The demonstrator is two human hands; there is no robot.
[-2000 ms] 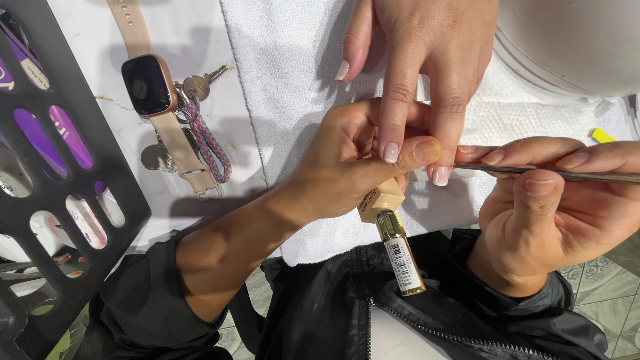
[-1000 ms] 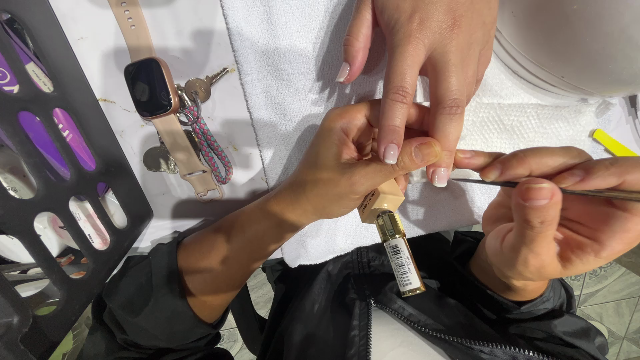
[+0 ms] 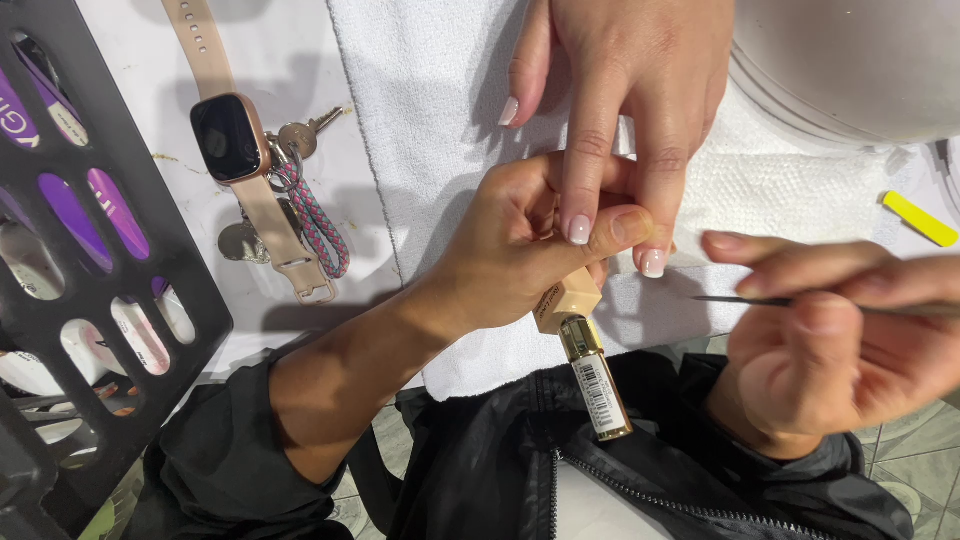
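Note:
My left hand (image 3: 540, 225) holds a finger of another person's hand (image 3: 645, 67), its thumb lying across that finger near the tip. The person's nails are pale with white tips. A beige bottle with a gold neck and a barcoded lower part (image 3: 596, 386) sticks out beneath my left palm; whether my fingers grip it is hidden. My right hand (image 3: 817, 337) holds a thin metal nail tool (image 3: 780, 301) between thumb and fingers, its fine tip pointing left, below and apart from the held finger's nail.
A white towel (image 3: 420, 97) and a textured paper towel (image 3: 787, 195) lie beneath the hands. At left are a smartwatch (image 3: 225, 139), keys (image 3: 304, 137) with a braided loop, and a black rack (image 3: 157, 240) of nail files. A white rounded device (image 3: 847, 67) and a yellow strip (image 3: 919, 219) are at right.
The tool's tip, at the held fingertip two seconds ago, has moved away from it, down and to the right. My left hand and the other person's hand have stayed in place.

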